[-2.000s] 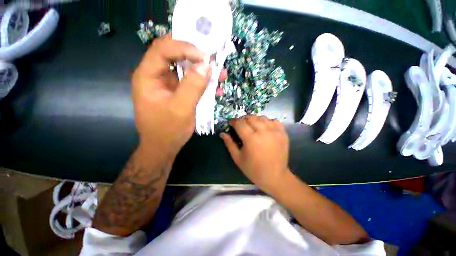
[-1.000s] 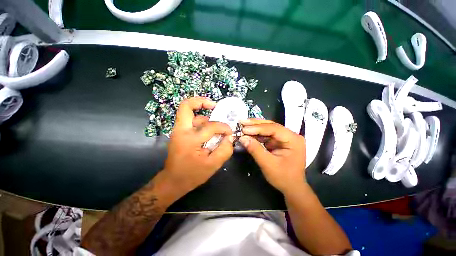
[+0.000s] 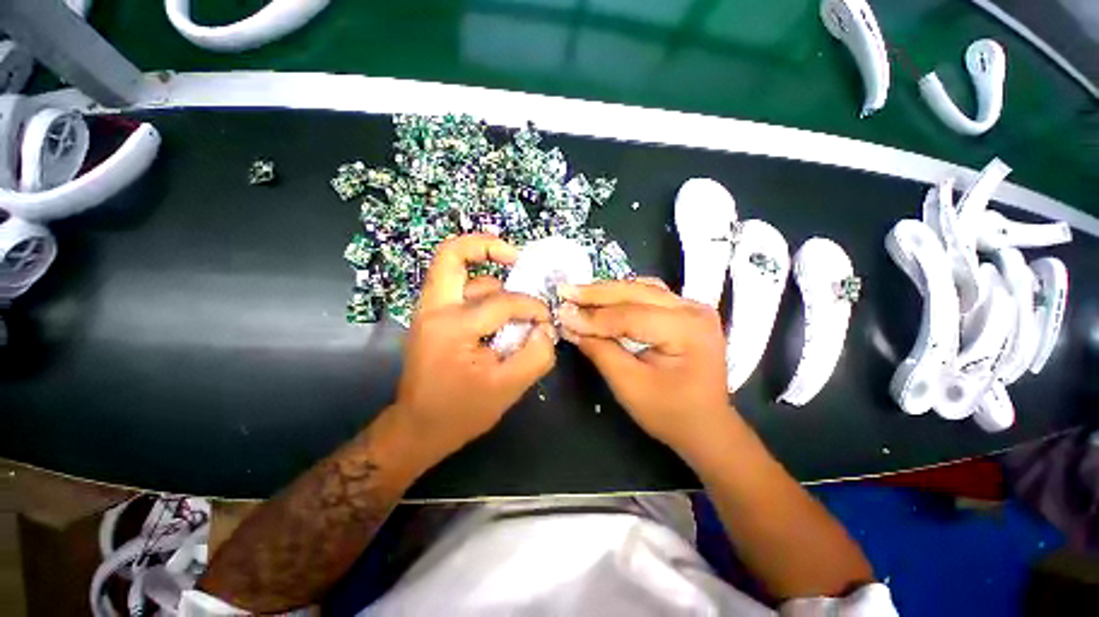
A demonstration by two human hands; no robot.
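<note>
A white housing half (image 3: 557,258) is held between my hands at the near edge of the board pile, its round head showing above the fingers. My left hand (image 3: 476,344) grips it from the left. My right hand (image 3: 651,350) meets it with thumb and fingertips pinched at the shell, on something small and dark that the fingers mostly hide; it looks like a circuit board. The loose pile of green-silver circuit boards (image 3: 464,181) lies just beyond. Three white shells (image 3: 705,235) lie to the right, with small boards on or beside their heads.
A heap of overlapping white shells (image 3: 964,313) lies far right. White curved units (image 3: 54,181) are stacked far left. One single board (image 3: 262,171) lies left of the pile. A pale rail (image 3: 542,121) borders the green belt (image 3: 651,54), which carries white pieces.
My right hand went from the bench by the pile to the shell, which my left hand lowered. Since one second ago, the fingertips shifted slightly and the belt pieces moved left.
</note>
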